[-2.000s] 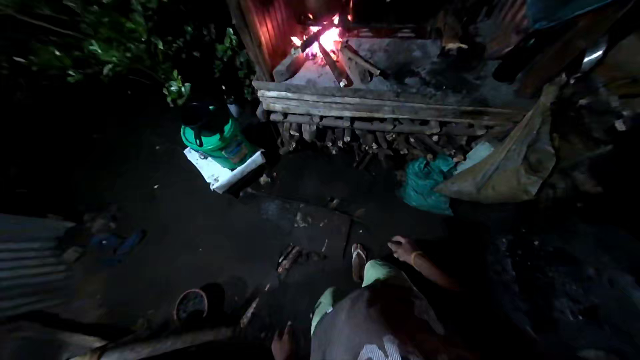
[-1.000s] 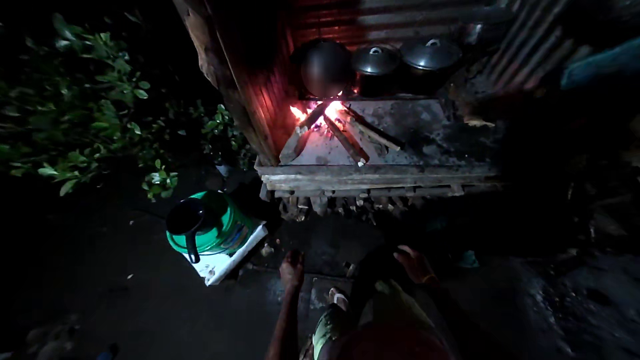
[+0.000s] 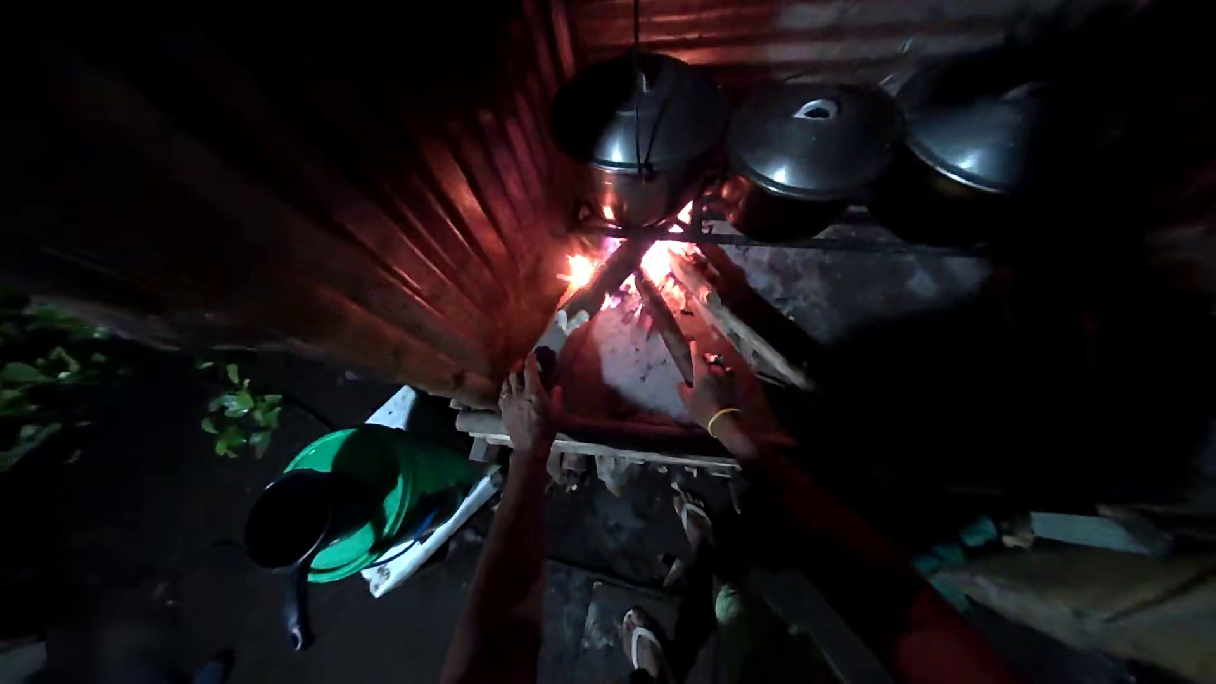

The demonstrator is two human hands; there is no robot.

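Note:
My left hand (image 3: 528,404) is at the near end of the left firewood stick (image 3: 562,328); whether its fingers close on it I cannot tell. My right hand (image 3: 708,388), with a yellow band at the wrist, is at the near end of the middle firewood stick (image 3: 665,323), its grip unclear. A third stick (image 3: 746,332) lies to the right. All three run into the open fire (image 3: 655,266). Behind the flames stands a lidded metal pot (image 3: 655,123) with a wire handle.
Two more lidded pots (image 3: 815,142) (image 3: 978,133) stand at the right. Corrugated metal sheets (image 3: 446,199) flank the fire. A wooden edge (image 3: 608,446) fronts the hearth. Below left, a dark long-handled pan (image 3: 290,518) rests on a green bucket (image 3: 418,484). A sack (image 3: 1092,579) lies lower right.
Both hands have moved forward from over the ground to the firewood ends at the hearth. The view has come much closer to the fire and pots.

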